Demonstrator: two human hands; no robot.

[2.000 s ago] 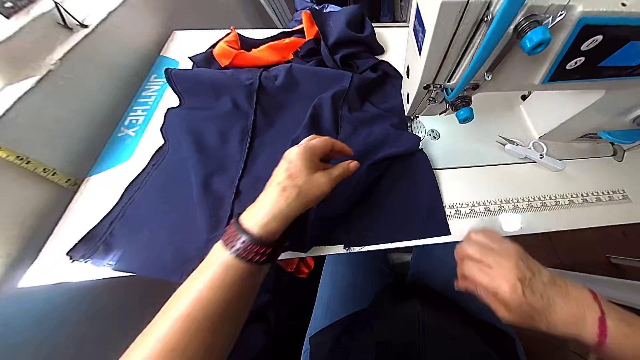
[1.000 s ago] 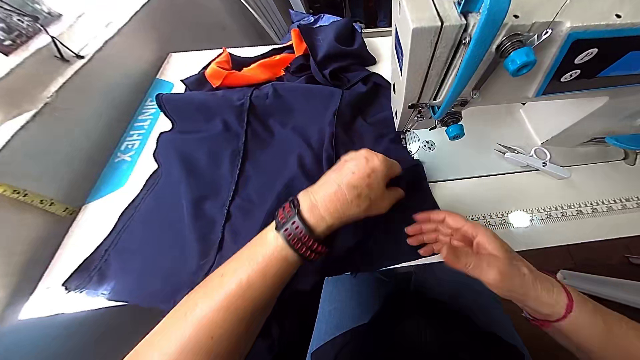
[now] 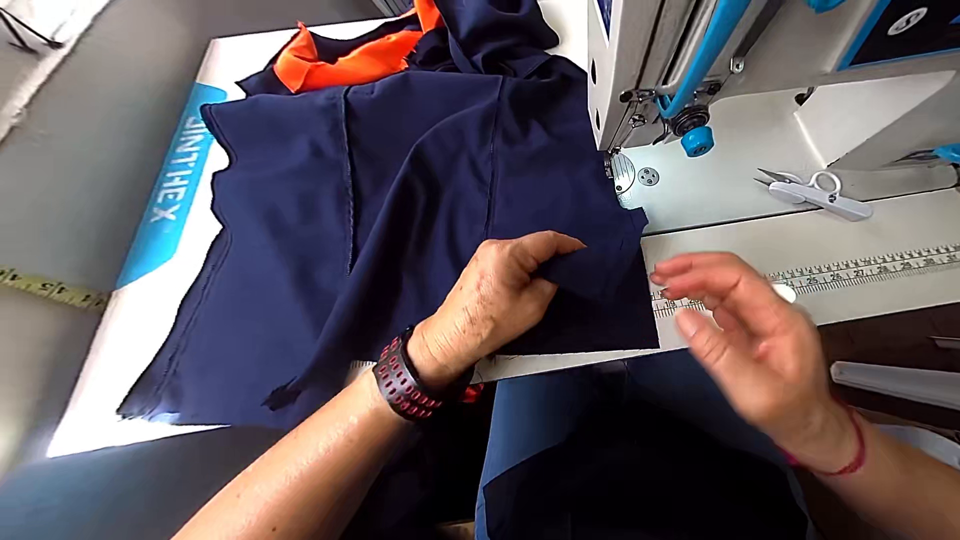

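Navy fabric (image 3: 420, 180) with stitched seams lies spread over the white sewing table, its right side beside the needle area of the sewing machine (image 3: 637, 90). My left hand (image 3: 499, 296), with a dark and red watch band on the wrist, pinches a fold of this fabric near its lower right part. To the right of the fabric's corner, my right hand (image 3: 750, 337) hovers over the table's edge, fingers apart and slightly curled, with nothing in it. Orange fabric (image 3: 349, 64) lies bunched with more navy cloth at the back.
Thread snips (image 3: 817, 193) rest on the machine bed, right of the needle plate (image 3: 622, 172). A ruler tape (image 3: 862, 274) runs along the table's front right. The machine head stands close to the fabric's right side. A yellow measuring tape (image 3: 52, 289) is at the far left.
My left hand has taken hold of the fabric and lifted a fold. My right hand has come up from the lower right to near the cloth's corner.
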